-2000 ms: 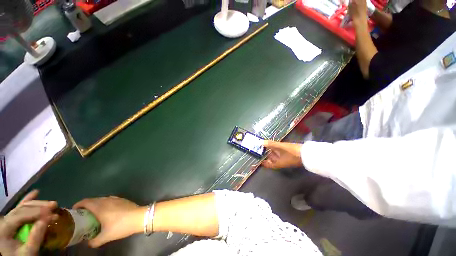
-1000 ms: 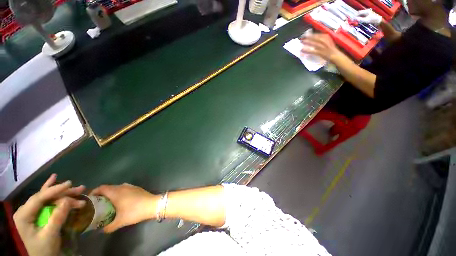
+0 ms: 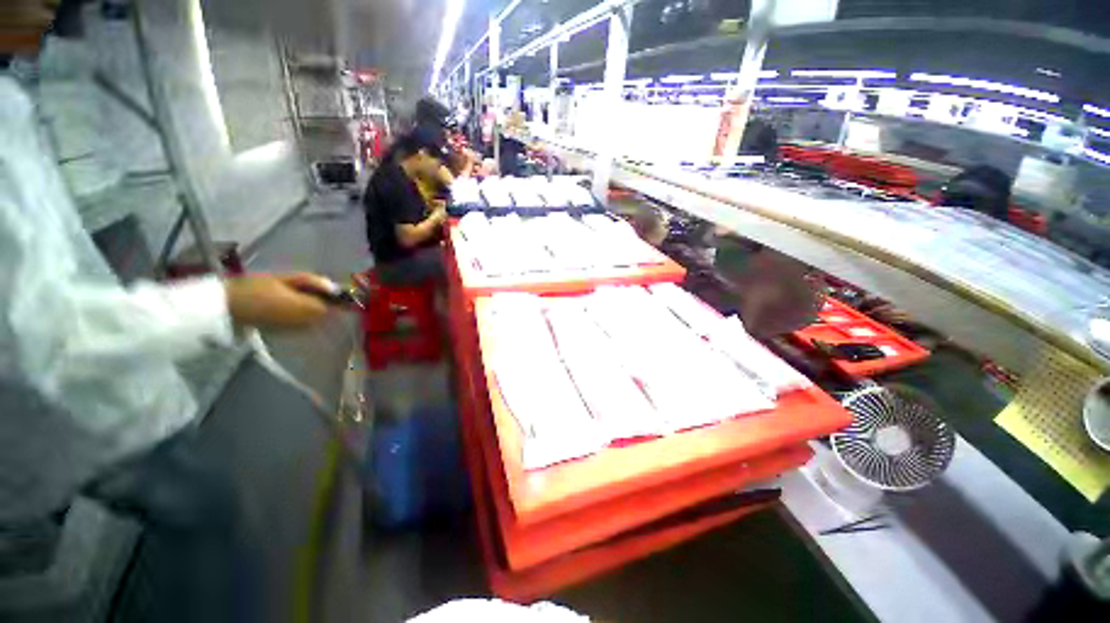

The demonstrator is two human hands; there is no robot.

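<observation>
Neither of my hands is in the picture; only a bit of my white lace sleeve shows at the bottom edge. Nearest in front stands a stack of red trays. Its top tray holds a row of whitish bagged units lying side by side. Behind it another red tray holds more whitish bagged units, and a black tray with pale pouches is farther back.
At left, another person's white-sleeved arm reaches in, a small dark object at the fingers. A desk fan stands right of the trays. Beyond are a red tray, a raised shelf and a seated worker on a red stool.
The view has swung from the green bench to the tray stacks and aisle. My hands and the bottle they held have left the picture. The white-sleeved person now shows at left.
</observation>
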